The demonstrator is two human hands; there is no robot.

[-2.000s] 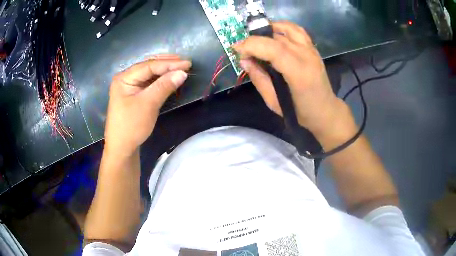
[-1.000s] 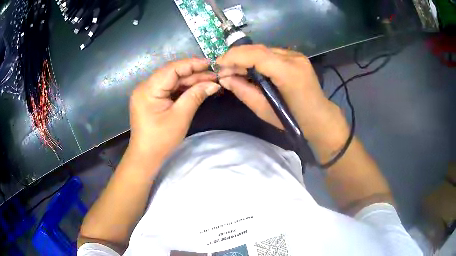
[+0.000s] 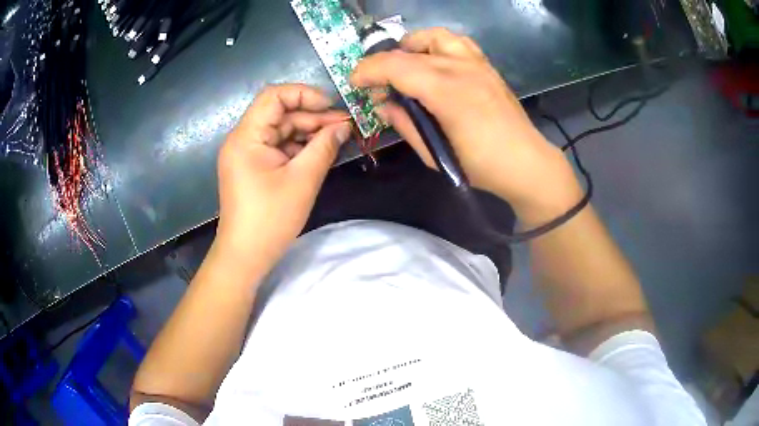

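Observation:
A green PCB panel lies slanted at the table's front edge. Red lead wires hang from its near end over the edge. My left hand is left of the panel's near end, thumb and index finger pinched on a thin red wire end. My right hand holds the black soldering iron, its pale collar up over the panel and its cord looping by my wrist. The metal tip is partly cut off by the top edge. My right fingertips touch the panel's right side.
A black cable bundle with orange ends lies at left beside a clear plastic bag. More black cables with white connectors lie at the back left. A pale flat piece is beside the panel. A blue stool stands below left.
Over two seconds my left hand has moved right to the panel's near end. Since one second ago, my hands have parted slightly, uncovering the red wires, and my right hand has moved up along the panel.

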